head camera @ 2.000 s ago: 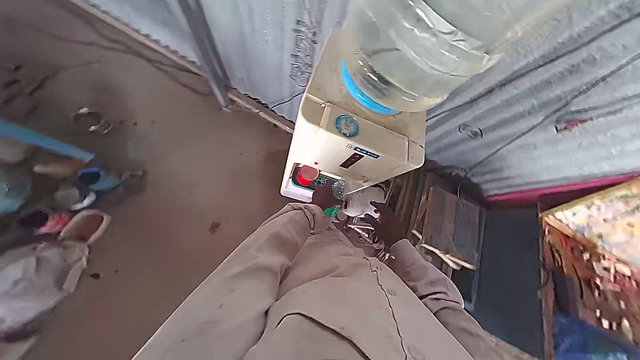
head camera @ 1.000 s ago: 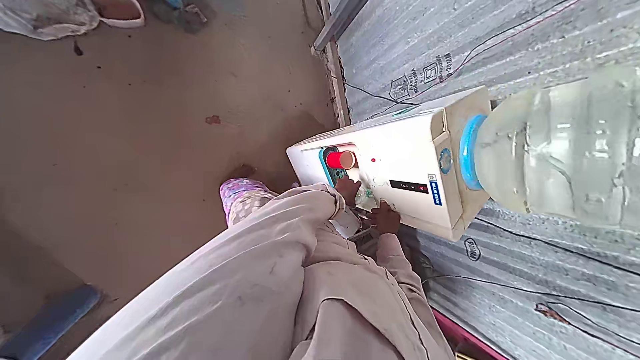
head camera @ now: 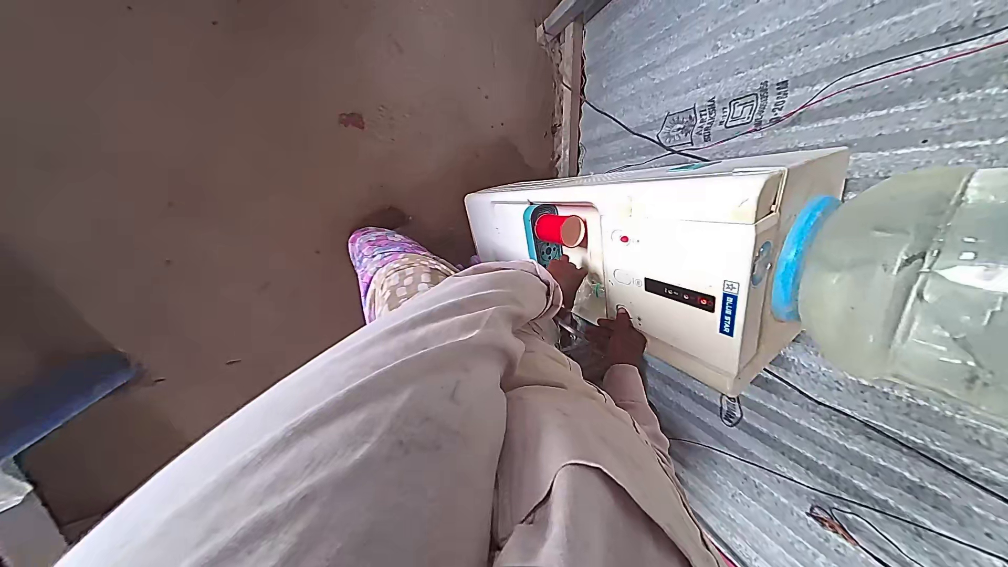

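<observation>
A white Blue Star water dispenser [head camera: 677, 228] fills the middle right, sideways in the view, with a large clear water bottle [head camera: 906, 276] seated in its blue collar [head camera: 803, 258]. A red cup [head camera: 561, 230] sits in the tap recess by the teal drip tray [head camera: 543, 248]. My left hand [head camera: 568, 277] is in the recess below the cup, fingers curled beside a clear plastic item [head camera: 591, 301]; its grip is unclear. My right hand [head camera: 622, 339] touches an oval button [head camera: 622, 313] on the front with a fingertip. Another clear object [head camera: 575, 331] is partly hidden between the hands.
Corrugated metal sheeting [head camera: 843, 472] with loose wires stands behind the dispenser. Brown floor [head camera: 260, 173] spreads to the left, with a blue-edged object [head camera: 63, 402] at the far left. Patterned cloth [head camera: 394, 272] shows beside my pale sleeve and clothing. A post [head camera: 568, 102] rises near the sheeting.
The view has turned strongly since the earliest frame. Both hands stay at the dispenser front. The white item seen near my right hand two seconds ago is no longer plainly visible.
</observation>
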